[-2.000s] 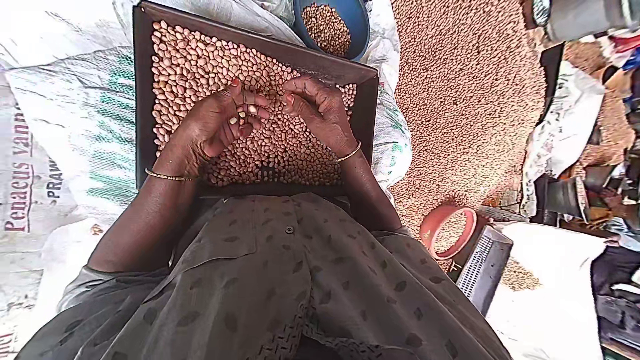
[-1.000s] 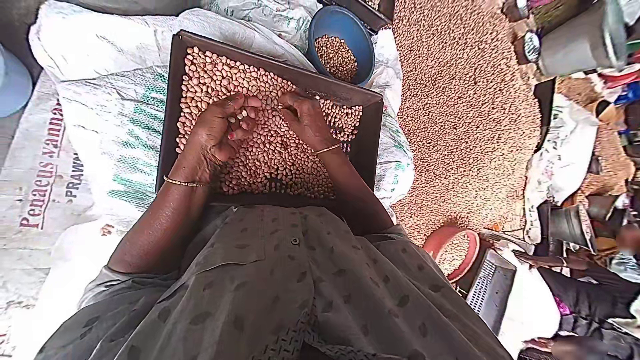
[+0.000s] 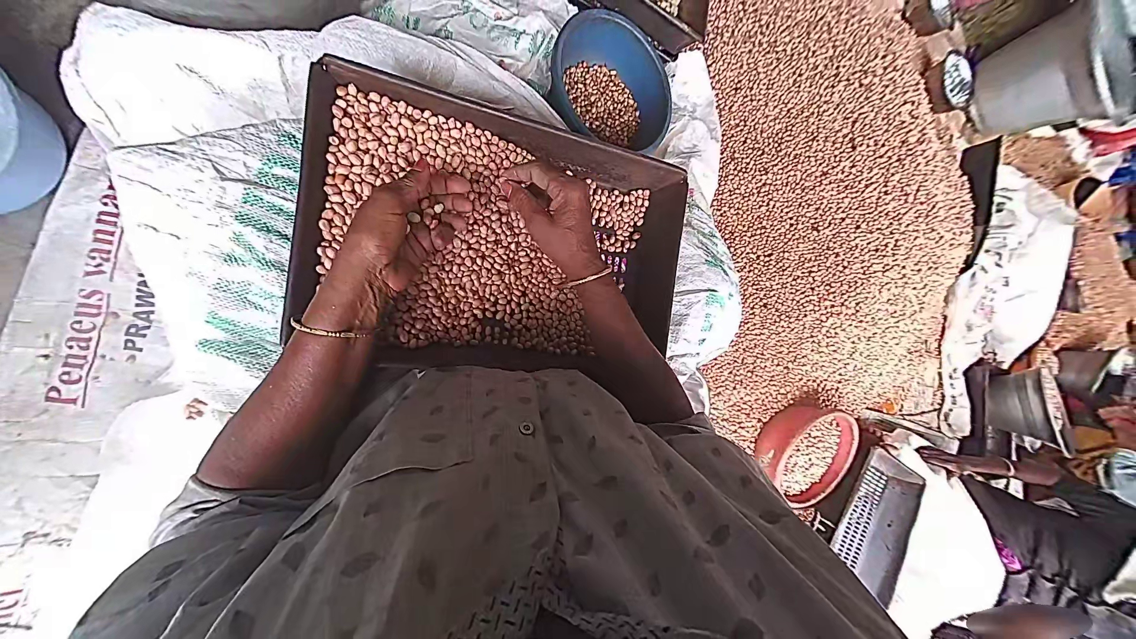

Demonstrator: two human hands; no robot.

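Observation:
A dark rectangular sieve tray (image 3: 497,117) lies across my lap, tilted in the view, with a layer of shelled peanuts (image 3: 497,280) over its perforated bottom. Over the tray's left half, my left hand (image 3: 413,222) is palm up with curled fingers, holding a few pale peanuts (image 3: 426,213). To its right, my right hand (image 3: 555,217) is over the peanuts, thumb and forefinger close together at the tips; whether a nut is between them cannot be told. Each wrist wears a thin bangle.
A blue bowl (image 3: 568,53) with peanuts stands beyond the tray's far right edge. White woven sacks (image 3: 204,213) lie under and around the tray. At right are a wide spread of peanuts (image 3: 834,222), a red bowl (image 3: 772,444), a perforated metal tray (image 3: 896,497), buckets and another person's arm (image 3: 985,463).
My right hand's thumb and forefinger have come close together over the peanuts. My left hand stays cupped around pale nuts. Another person's arm has come into view at the lower right.

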